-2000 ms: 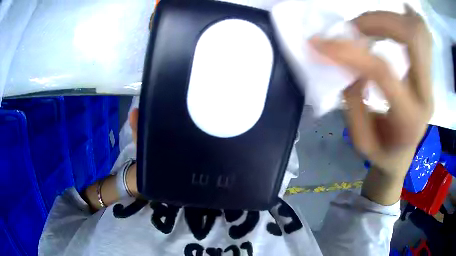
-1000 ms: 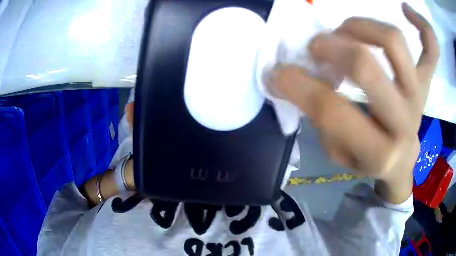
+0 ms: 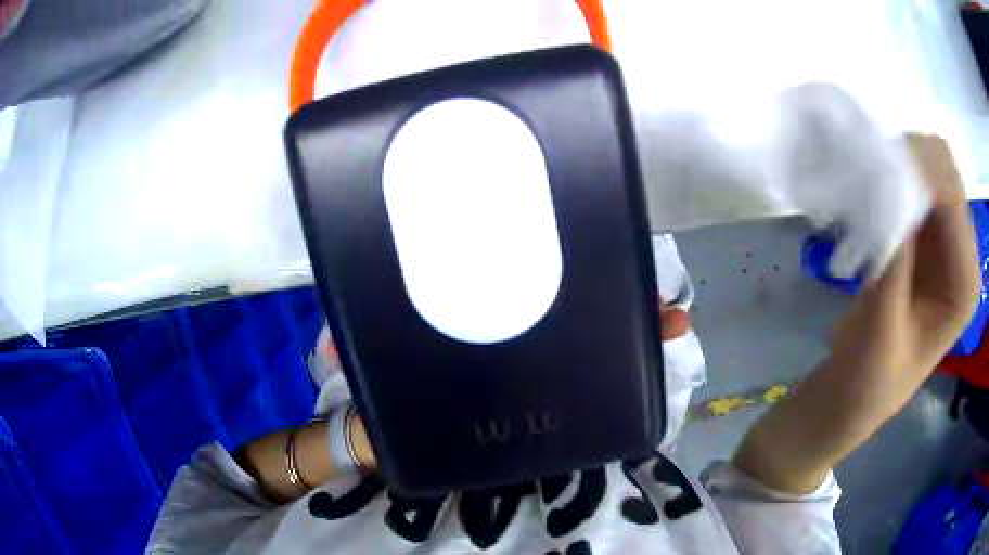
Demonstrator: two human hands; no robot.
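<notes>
A black power bank (image 3: 591,271) is held up in front of my chest, its broad face with the white oval lamp panel (image 3: 473,221) towards me. Its orange strap (image 3: 311,54) arches up from the top edge and is cut off by the picture's top. My left hand (image 3: 673,322) holds it from behind; only fingertips show at its side edges, the rest is hidden. My right hand (image 3: 922,260) is at the right, away from the unit, with a crumpled white cloth (image 3: 840,168) pinched in its fingers, slightly blurred.
The white film-covered bench (image 3: 174,206) runs across behind the unit. Blue plastic crates (image 3: 65,434) are below it at the left. A grey item (image 3: 98,43) lies at the top left. Grey floor with a yellow line (image 3: 743,401) and red and blue objects show at the right.
My right hand and the cloth have moved off the power bank to the right. The power bank is lower and tilted the other way, and its orange strap now shows.
</notes>
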